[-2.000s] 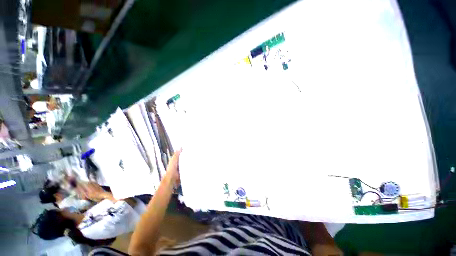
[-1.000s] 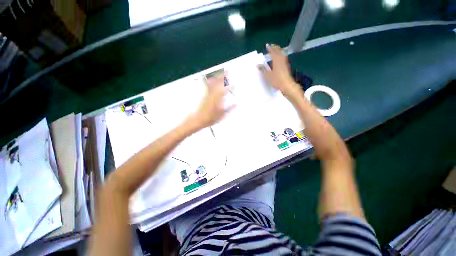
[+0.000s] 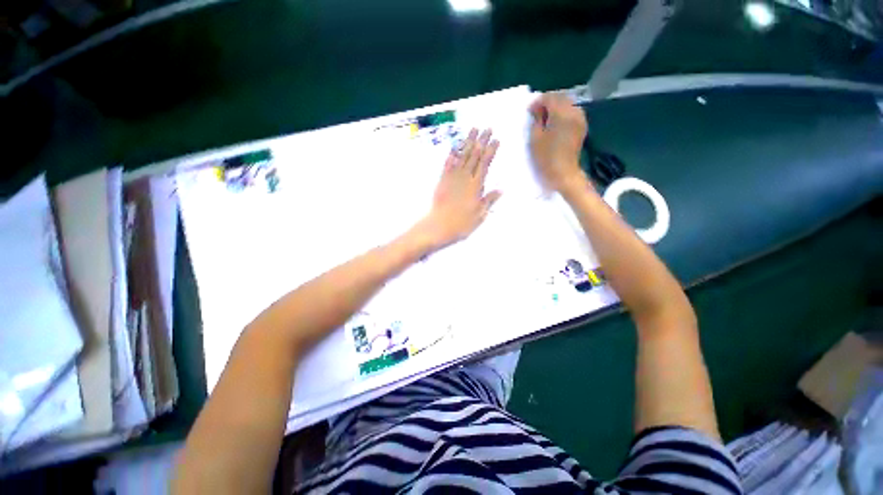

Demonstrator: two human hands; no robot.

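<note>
A stack of white card sheets (image 3: 300, 247) lies on the green bench in front of me. Sound modules with green circuit boards, small silver discs and thin wires sit at its back left (image 3: 249, 171), back middle (image 3: 436, 126), front left (image 3: 380, 350) and front right (image 3: 581, 278). My left hand (image 3: 465, 189) lies flat on the top sheet with fingers apart, beside the back middle module. My right hand (image 3: 559, 140) is at the stack's back right corner, fingers curled down at the sheet's edge; whether they pinch anything is hidden.
A white tape roll (image 3: 639, 210) lies right of the stack, with black scissors (image 3: 604, 162) partly behind my right wrist. White sheets (image 3: 34, 319) and tan chipboard (image 3: 87, 290) are stacked at the left. A carton (image 3: 840, 374) and stacked sheets (image 3: 789, 462) are at the lower right.
My view has swung from the bench's left side to the stack. My left hand has moved right and come to rest on the sheet. My right hand's fingers have curled at the back corner.
</note>
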